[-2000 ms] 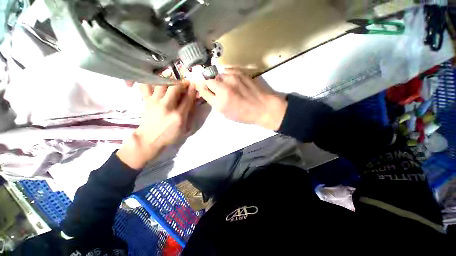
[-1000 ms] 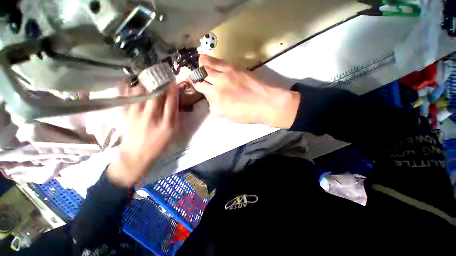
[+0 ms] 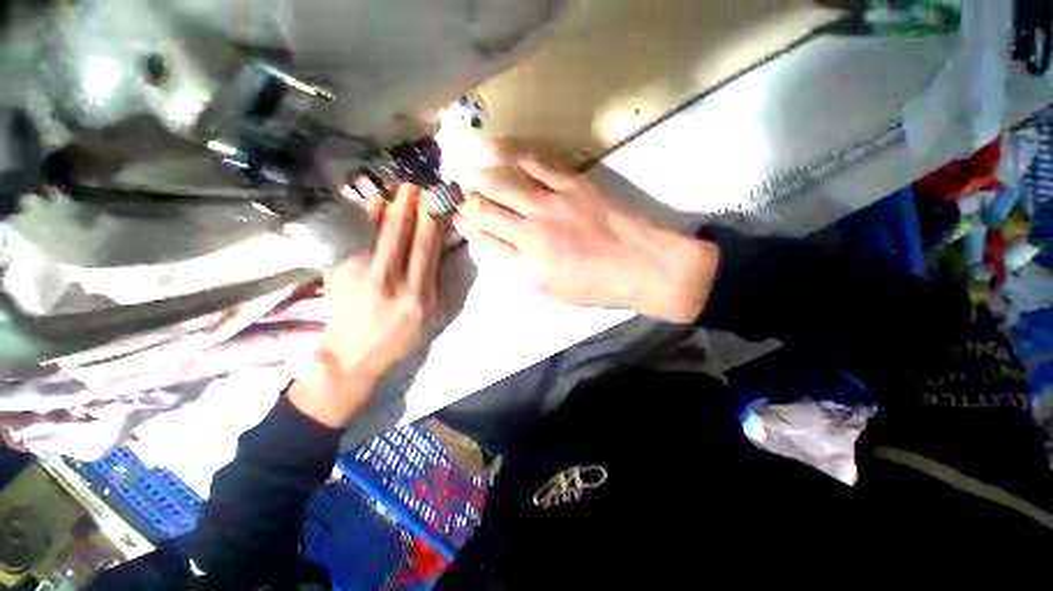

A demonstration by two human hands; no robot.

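The large off-white sewing machine head [image 3: 150,127] fills the upper left, blurred. My left hand [image 3: 387,283] lies palm down just below the needle area, fingers together and pointing up to the small dark metal parts [image 3: 418,164]. My right hand [image 3: 566,237] lies right of them, its fingertips close to the left fingertips beside a small ribbed knob [image 3: 443,199]. Pale pink cloth [image 3: 219,346] is bunched on the table left of my left hand. Whether the fingertips pinch any cloth is hidden by blur and glare.
The white table [image 3: 508,335] has ruler-like marks. A beige bed plate [image 3: 670,58] lies beyond my right hand. A green tool [image 3: 912,14] is at the top right. Blue baskets [image 3: 393,485] stand below; a red lump [image 3: 964,173] shows at right.
The view has shifted and the machine head appears closer and blurrier than two seconds ago. Both hands stay by the needle area; the left fingers now show beside the ribbed knob.
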